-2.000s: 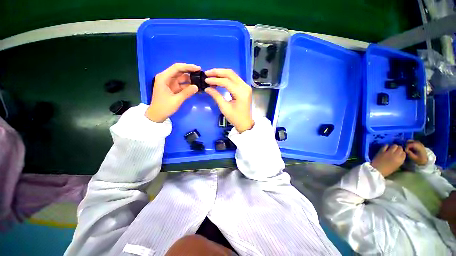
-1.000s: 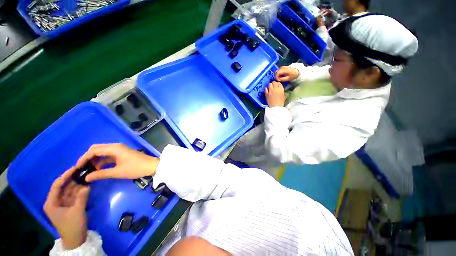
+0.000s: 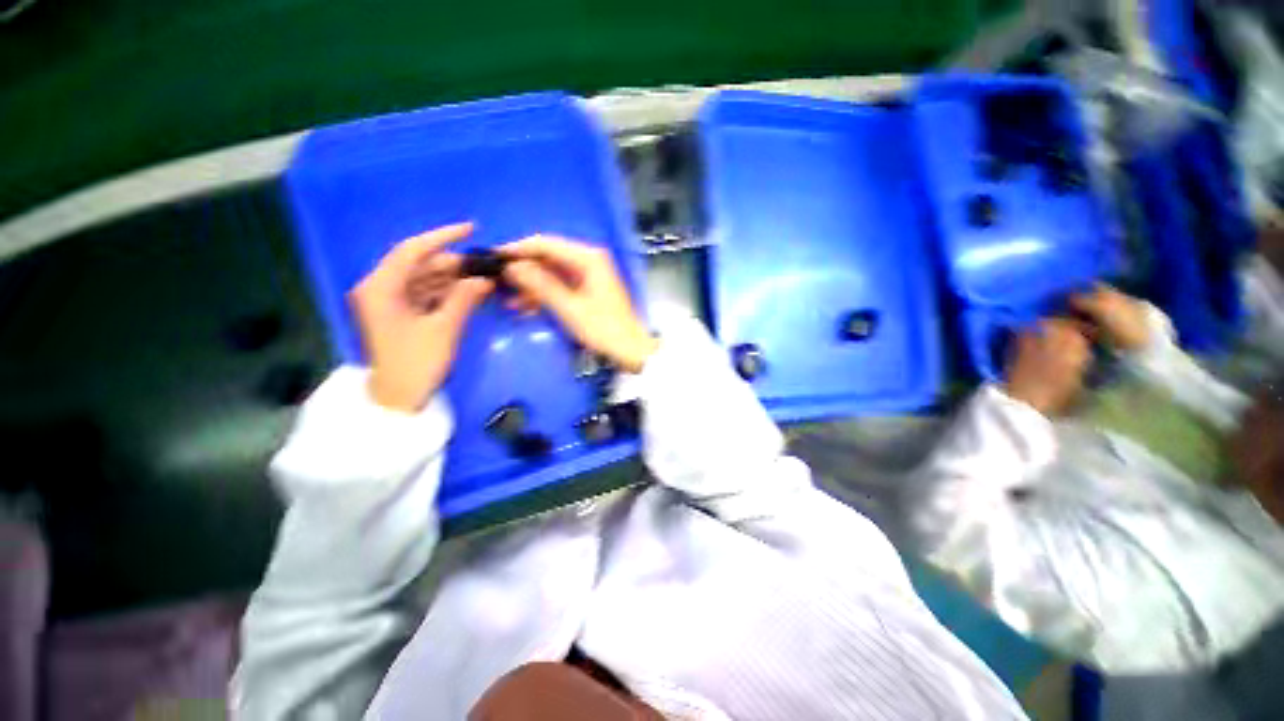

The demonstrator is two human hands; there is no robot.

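Note:
The frame is blurred. A small black housing (image 3: 483,264) is pinched between the fingertips of both hands, above a blue tray (image 3: 458,130). My left hand (image 3: 418,310) holds it from the left, and my right hand (image 3: 580,293) holds it from the right. The fingers cover much of it, and I cannot tell whether a second part is with it. Several loose black housings (image 3: 510,423) lie in the near part of the tray, some partly hidden by my right sleeve.
A clear plastic box (image 3: 662,197) stands right of the tray. Beyond it is a second blue tray (image 3: 817,211) with a black piece (image 3: 856,325). Another blue tray (image 3: 1035,261) holds dark parts, near a person's hands (image 3: 1056,352). Dark pieces (image 3: 255,331) lie on the green bench.
The view swung right, showing the neighbouring person, and has swung back to the trays. Both hands still hold the black housing over the tray.

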